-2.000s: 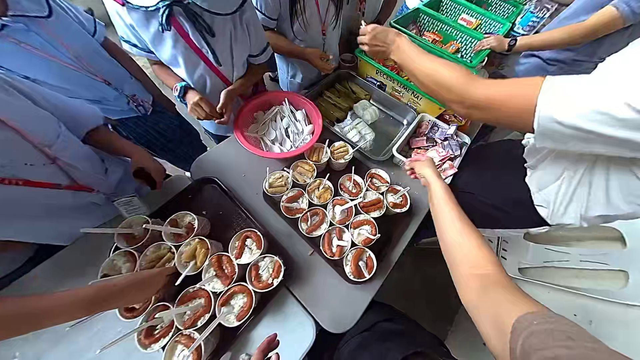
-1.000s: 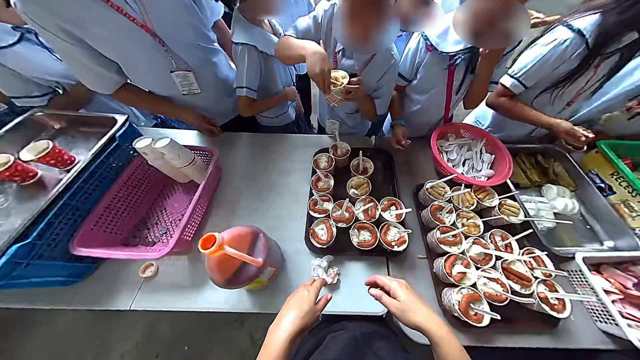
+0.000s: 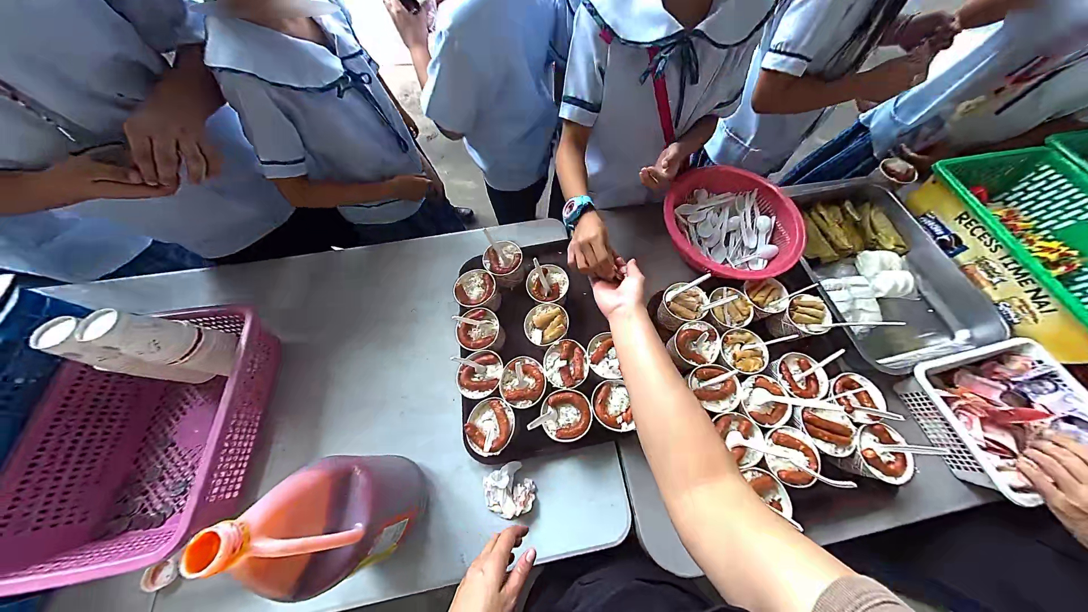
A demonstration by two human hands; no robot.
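My right hand (image 3: 620, 289) reaches out palm up over the dark tray of food cups (image 3: 561, 476) and meets the fingers of a person wearing a teal watch (image 3: 577, 209); what passes between the fingers cannot be made out. Below a crumpled tissue (image 3: 509, 491), at the near table edge, my left hand (image 3: 493, 571) has its fingers apart and holds nothing. Paper cups of rice and red sausage (image 3: 568, 415) with plastic spoons stand on that tray. More cups (image 3: 790, 455) crowd a second tray right of my forearm.
Left are a pink plastic basket (image 3: 255, 382) with stacked paper cups (image 3: 157, 344) and an open plastic jug (image 3: 331, 523). A red basket of spoons (image 3: 735, 225), a metal tray (image 3: 952, 297) and a white basket of banknotes (image 3: 1003, 408) stand right. Several people line the far side.
My right hand has moved from the near table edge out to the other person's hand across the tray. The view has shifted toward the right since a second ago.
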